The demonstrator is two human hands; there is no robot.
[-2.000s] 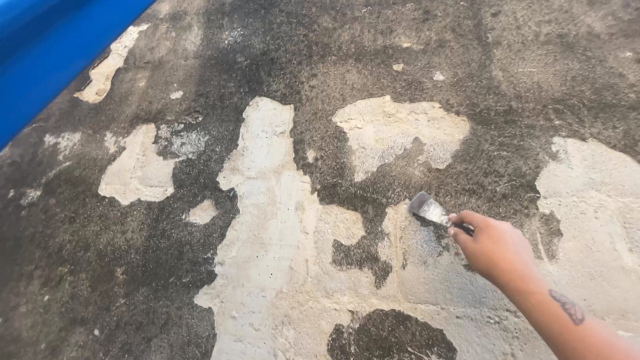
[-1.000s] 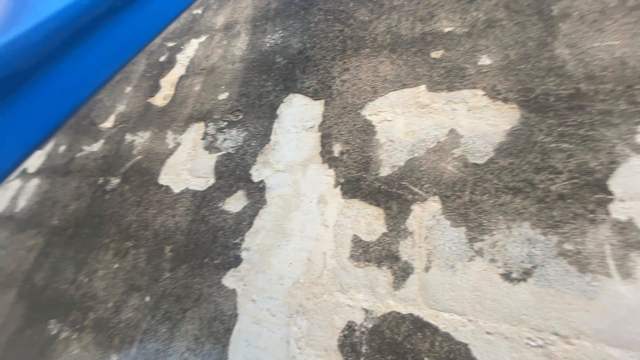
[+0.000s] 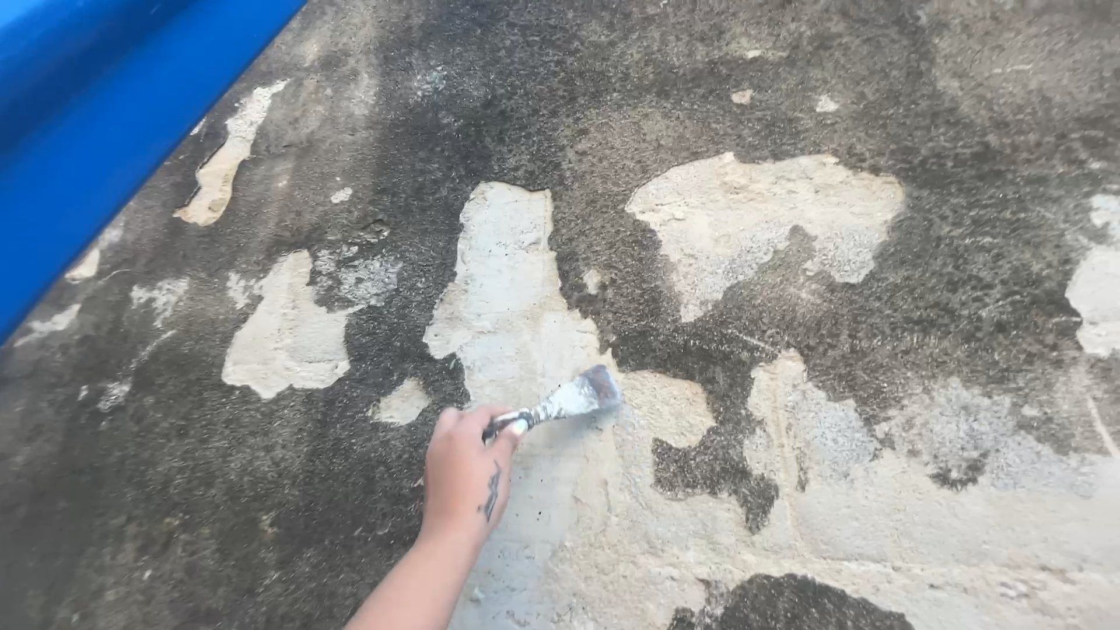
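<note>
My left hand (image 3: 464, 481), entering from the lower left with a dark tattoo near the wrist, is closed around the handle of a paint scraper (image 3: 573, 398). The scraper points right and slightly up, its metal smeared with whitish residue. Its blade lies at the right side of a tall pale bare patch (image 3: 512, 289), close to the edge of a smaller cream patch (image 3: 669, 407). Dark, weathered coating (image 3: 577, 105) surrounds these patches on the wall. My right hand is out of view.
A blue smooth-edged object (image 3: 114, 131) crosses the upper left corner at a slant. Other bare patches show on the wall, one at the upper right (image 3: 770, 210) and one at the left (image 3: 289, 337). A dark patch of coating (image 3: 787, 604) remains at the bottom edge.
Two seconds ago my right hand held the scraper farther right on the wall; one second ago neither hand showed. Now the scraper is in my left hand.
</note>
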